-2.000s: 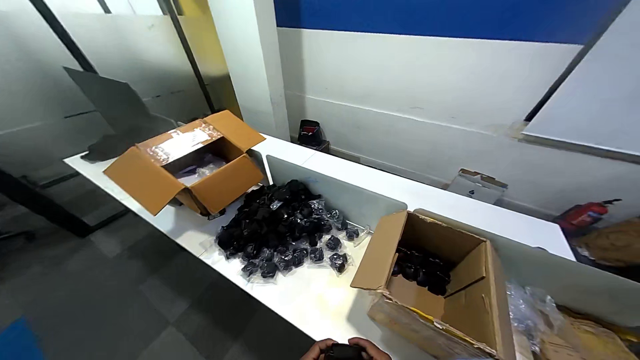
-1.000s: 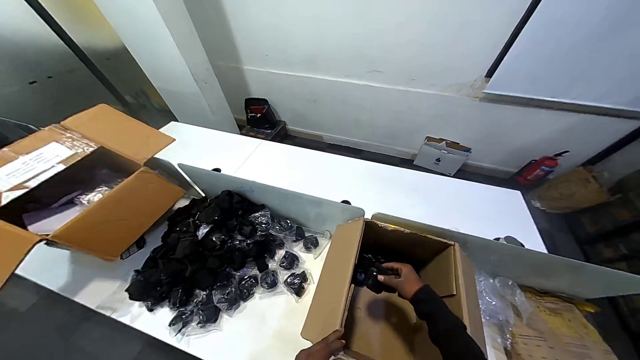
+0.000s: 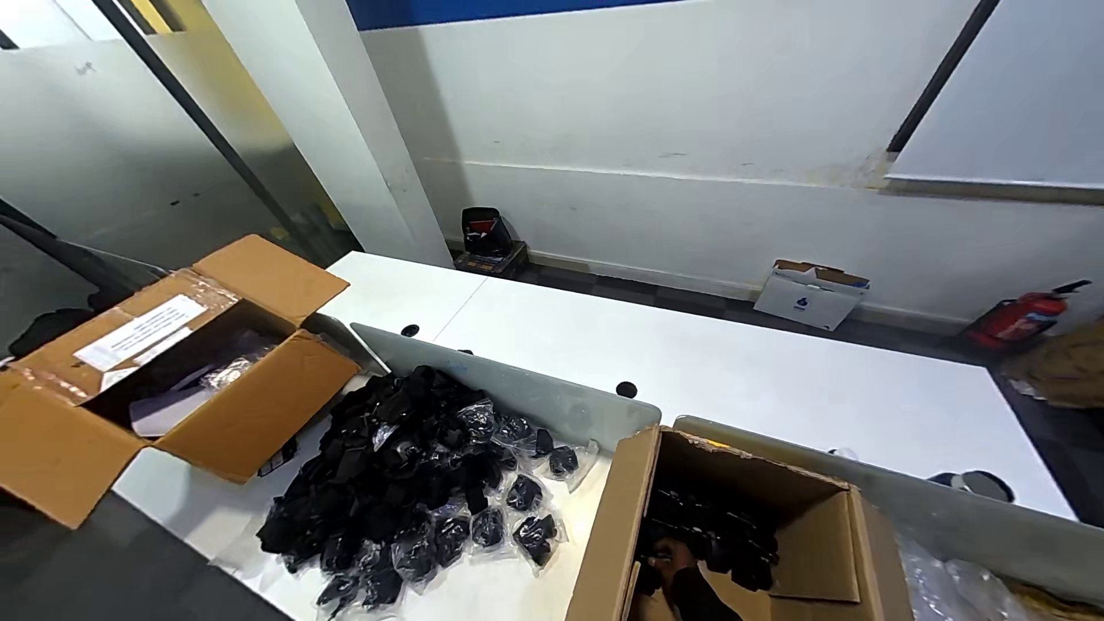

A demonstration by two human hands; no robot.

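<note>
Inside the open cardboard box (image 3: 880, 552) at the lower right is my right hand (image 3: 673, 561), dark-sleeved, reaching down at its left side. Its fingers touch the black items (image 3: 716, 530) lying in rows in there; shade hides whether they grip one. My left hand is out of the picture. Left of this box, a heap of black items (image 3: 388, 466) covers part of the white table, and several of them are in clear plastic bags (image 3: 488, 526) along the heap's right and lower edges.
Another open cardboard box (image 3: 259, 414) with papers and plastic inside stands at the left. Low grey dividers (image 3: 552, 401) run behind the heap and the right box. Clear plastic wrap (image 3: 966, 586) lies at the lower right. Beyond, by the wall, are a white carton (image 3: 806, 297) and a fire extinguisher (image 3: 1022, 319).
My left hand, at the right box's edge a second ago, has left the view. My right hand has moved from the black items high in the box to its lower left part.
</note>
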